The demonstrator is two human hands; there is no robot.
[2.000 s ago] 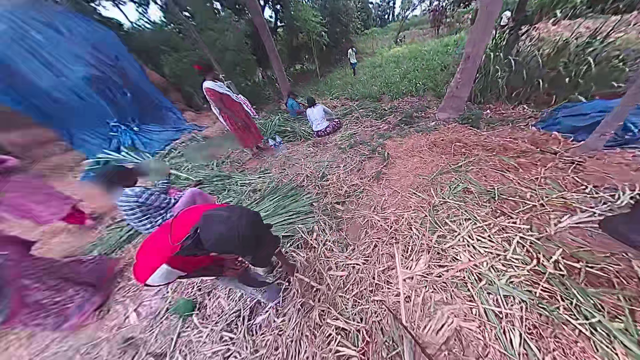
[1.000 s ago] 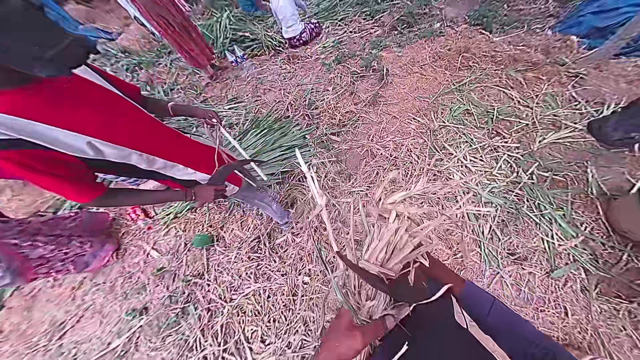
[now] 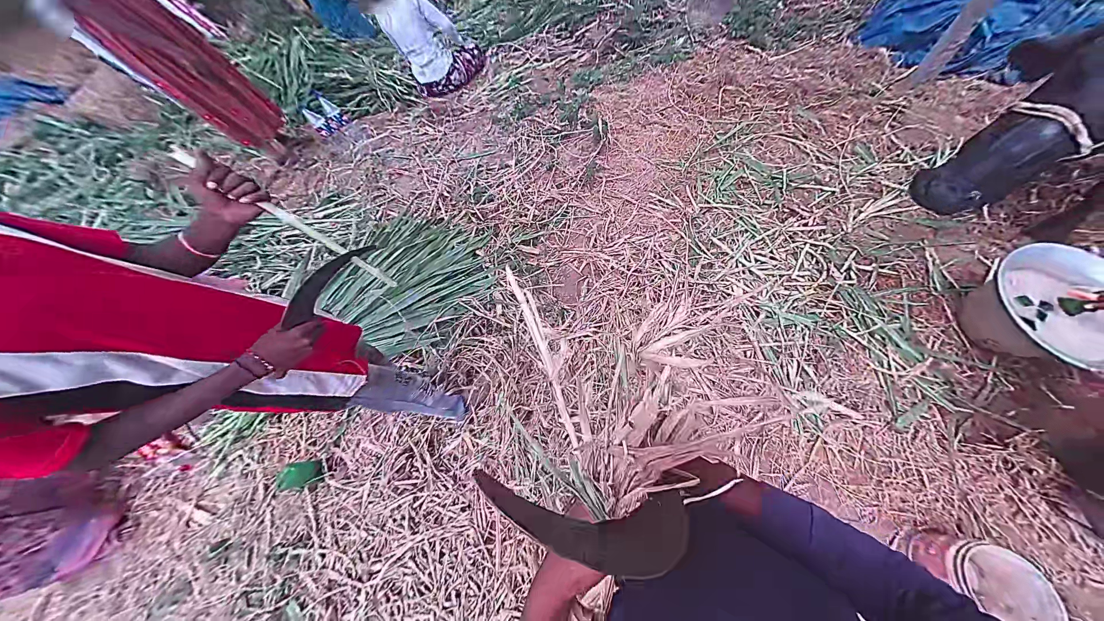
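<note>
A bundle of dry leafy stalks point(image 3: 634, 453) stands at the lower middle, its loose tops spread outward. My left hand point(image 3: 565, 573) is closed around its lower part, with some fingers hidden behind a dark curved sickle blade point(image 3: 552, 526). The blade crosses in front of the bundle, its tip pointing up and left; its grip is out of sight. My right hand point(image 3: 703, 479), at the end of a navy sleeve, lies against the bundle's right side. Its fingers are largely hidden by stalks, so what they grip is unclear.
At left, a co-worker in red and white point(image 3: 172, 302) holds a sickle point(image 3: 315, 285) and a pale stalk point(image 3: 319, 233). Cut green stalks point(image 3: 410, 280) lie beyond. A dark roped animal point(image 3: 992, 164) and a wide basin point(image 3: 1026, 341) are at right. Straw litters the ground.
The view has tipped down since the oldest frame, bringing my hands and the bundle into sight. The co-worker at left has raised the pale stalk and sickle. The dark animal's head shows more at right.
</note>
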